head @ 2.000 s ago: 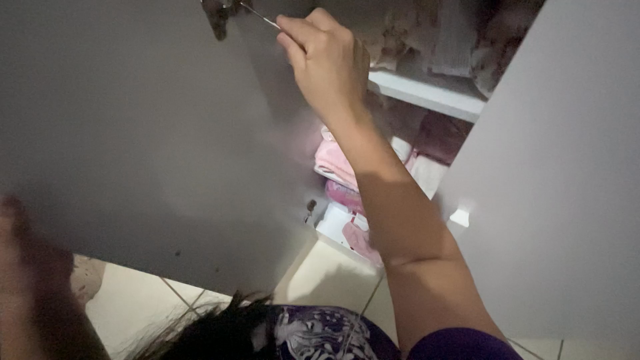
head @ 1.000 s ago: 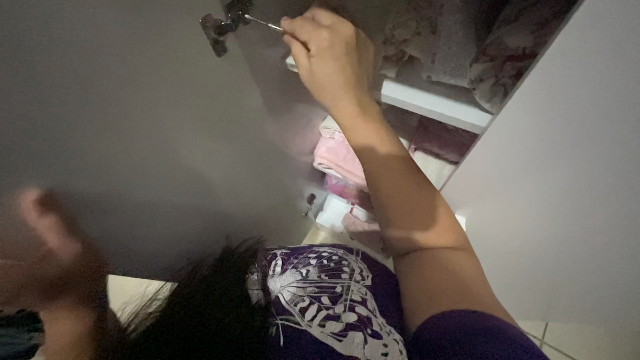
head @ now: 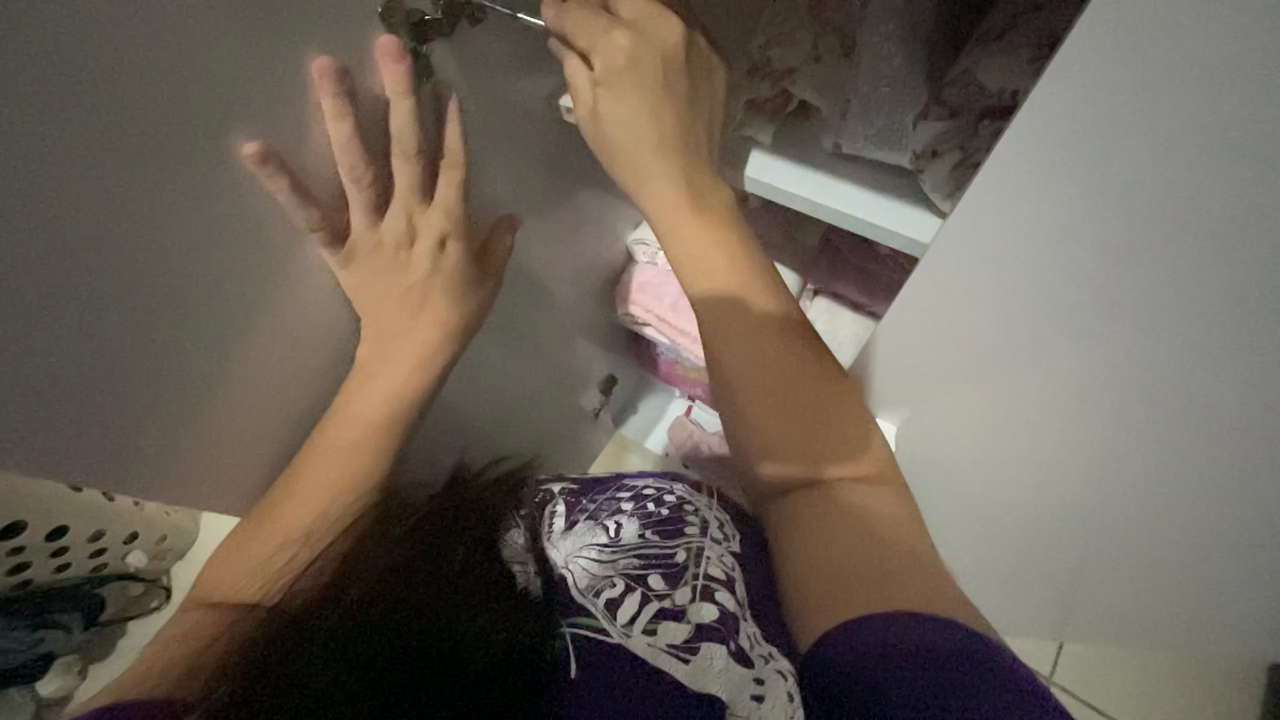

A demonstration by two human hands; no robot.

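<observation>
My left hand (head: 410, 220) lies spread against the inner face of a grey cabinet door (head: 160, 330), its fingertips just below a dark metal hinge (head: 425, 20). My right hand (head: 640, 90) grips a thin metal tool (head: 510, 14), which looks like a screwdriver; its handle is hidden in my fingers. The tool's thin shaft points left to the hinge at the top edge of the view. Whether its tip sits in a screw cannot be told. A lower hinge (head: 605, 390) is on the same door.
Behind my right arm, a white shelf (head: 840, 200) has cloth items above it and folded pink towels (head: 660, 300) below. Another pale door panel (head: 1090, 350) stands at right. A perforated laundry basket (head: 90, 530) is at lower left, on a tiled floor (head: 1080, 670).
My left hand has moved up and right from the lower left onto the door near the hinge. My right hand still holds the tool at the hinge.
</observation>
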